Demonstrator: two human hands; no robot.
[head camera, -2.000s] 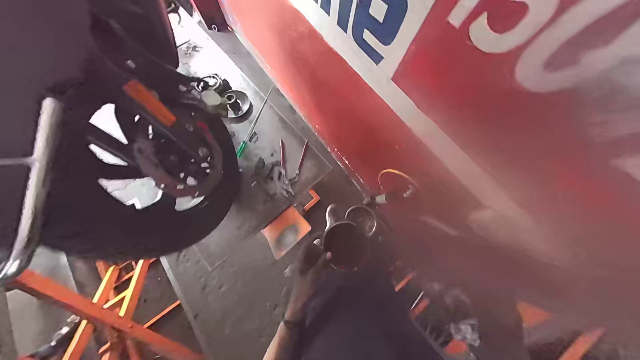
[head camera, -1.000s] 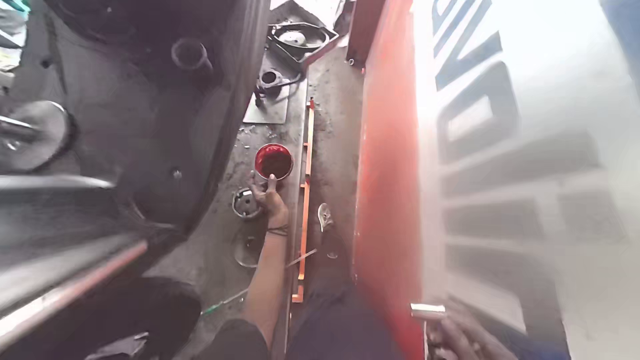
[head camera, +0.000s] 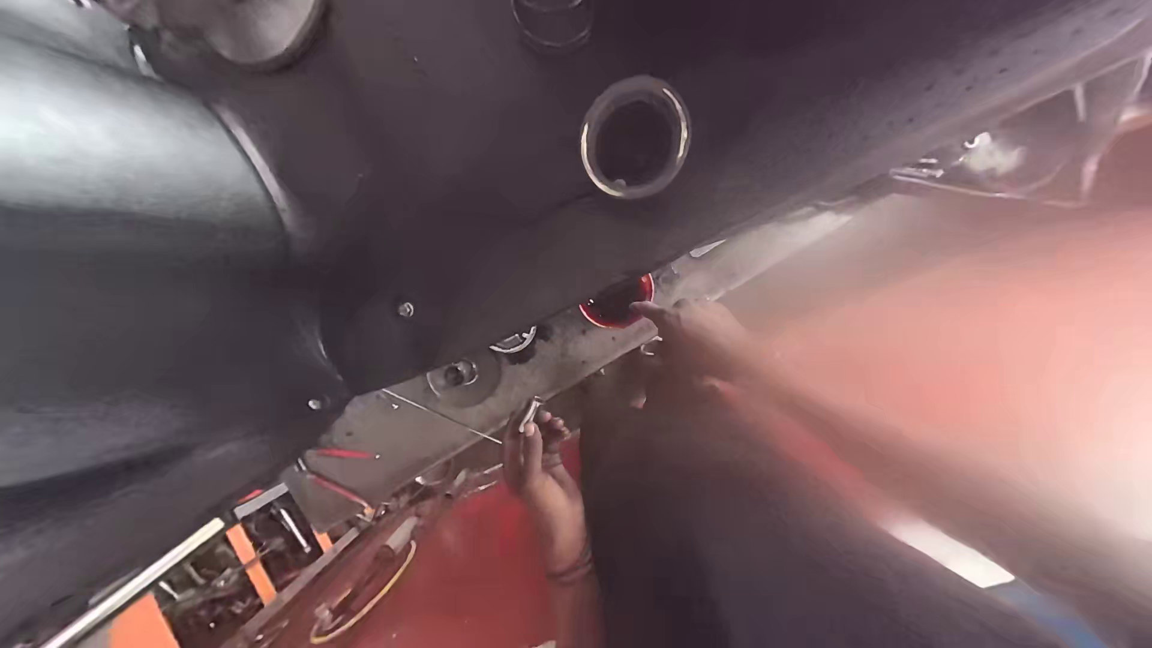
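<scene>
A small shiny metal cylinder (head camera: 531, 414) is between the fingers and thumb of my left hand (head camera: 544, 468), which is raised palm side up with a band at the wrist. My right hand (head camera: 697, 328) reaches to a red-rimmed round bowl (head camera: 643, 297) with a dark inside, its fingertips at the right edge. Whether they hold something is too blurred to tell. A dark vehicle body panel (head camera: 468, 198) hides part of the bowl. Left of the bowl lie a round metal part (head camera: 515, 340) and a round part with a hub (head camera: 461, 374).
The dark panel, with a round metal-rimmed opening (head camera: 635, 137), spans the upper view. Red-handled pliers (head camera: 337, 472) and a thin rod (head camera: 441, 416) lie on the grey platform (head camera: 567, 364). A red surface (head camera: 477, 558), a yellow loop (head camera: 382, 594) and orange metal bars (head camera: 250, 562) are below.
The view has turned strongly. My left hand, earlier at the red bowl, now holds the metal cylinder that was in my right hand. My right hand is now at the bowl.
</scene>
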